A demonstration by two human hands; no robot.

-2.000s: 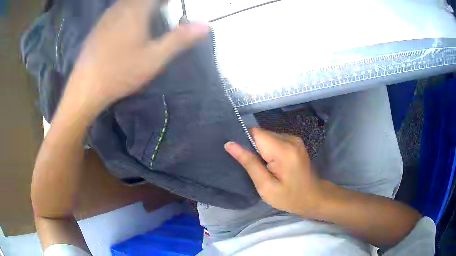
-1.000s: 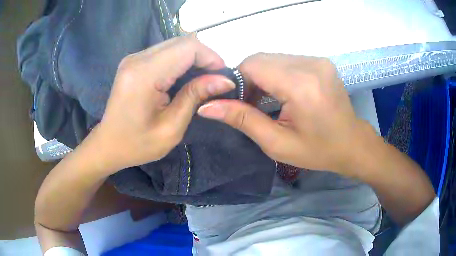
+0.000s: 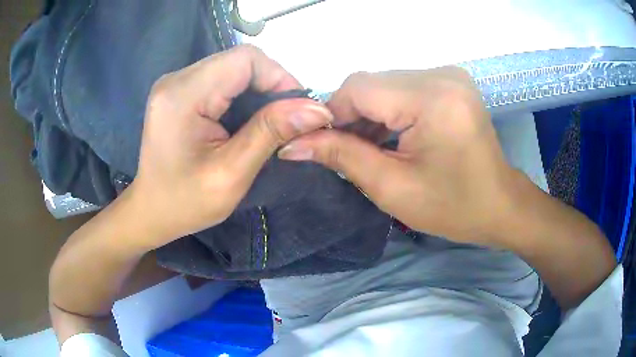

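The dark grey garment (image 3: pixel 314 216) hangs over the table's front edge and the wearer's lap, with more of it bunched at the upper left. Yellow topstitching shows on its lower part. My left hand (image 3: pixel 209 132) pinches the garment's edge between thumb and fingers. My right hand (image 3: pixel 418 153) pinches the same edge just beside it, the two thumbs nearly touching. The fingers hide most of the edge and almost all of the zipper teeth.
The glossy white table (image 3: pixel 390 42) spans the top. A ruler strip (image 3: pixel 544 80) runs along its front edge. A blue bin (image 3: pixel 607 167) stands at the right, and blue plastic (image 3: pixel 216 324) shows at the lower left. The wearer's light-clothed lap is below.
The left hand came down and the right hand came up to meet at the garment's edge. Since one second ago, the fingers have closed over the visible zipper teeth.
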